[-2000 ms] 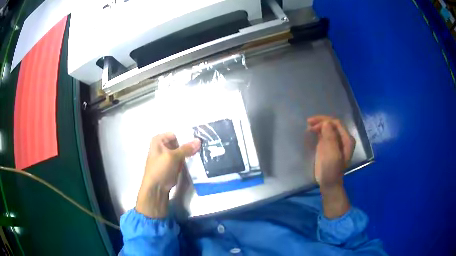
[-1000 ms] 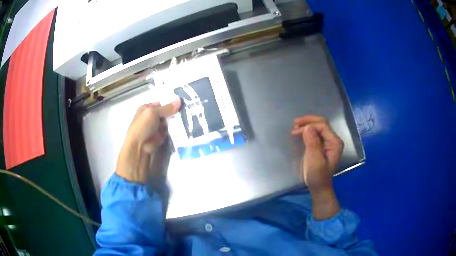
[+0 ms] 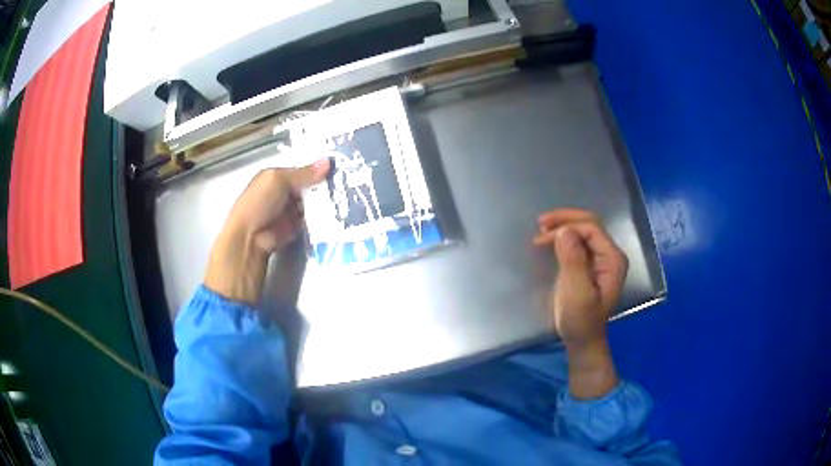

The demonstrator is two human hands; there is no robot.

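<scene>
A white boxed product (image 3: 378,173) with a dark picture and a blue band lies in shiny clear film on the steel table (image 3: 510,173). Its far edge is close to the silver sealing bar (image 3: 337,82). The bag's far end reaches the bar; whether it lies under it I cannot tell. My left hand (image 3: 260,218) grips the bagged box at its left edge, thumb on top, fingers partly hidden. My right hand (image 3: 588,268) is empty, fingers loosely curled, above the right part of the table, apart from the box.
The white machine housing (image 3: 173,45) stands behind the bar. At left, a red sheet (image 3: 55,155) and a white sheet (image 3: 59,32) lie on the green surface (image 3: 55,355), crossed by a thin yellowish line (image 3: 82,332). Blue floor (image 3: 729,273) is at right.
The bagged box has moved away from me, up to the sealing bar, with my left hand at its left edge. My right hand has barely moved. The view has shifted slightly.
</scene>
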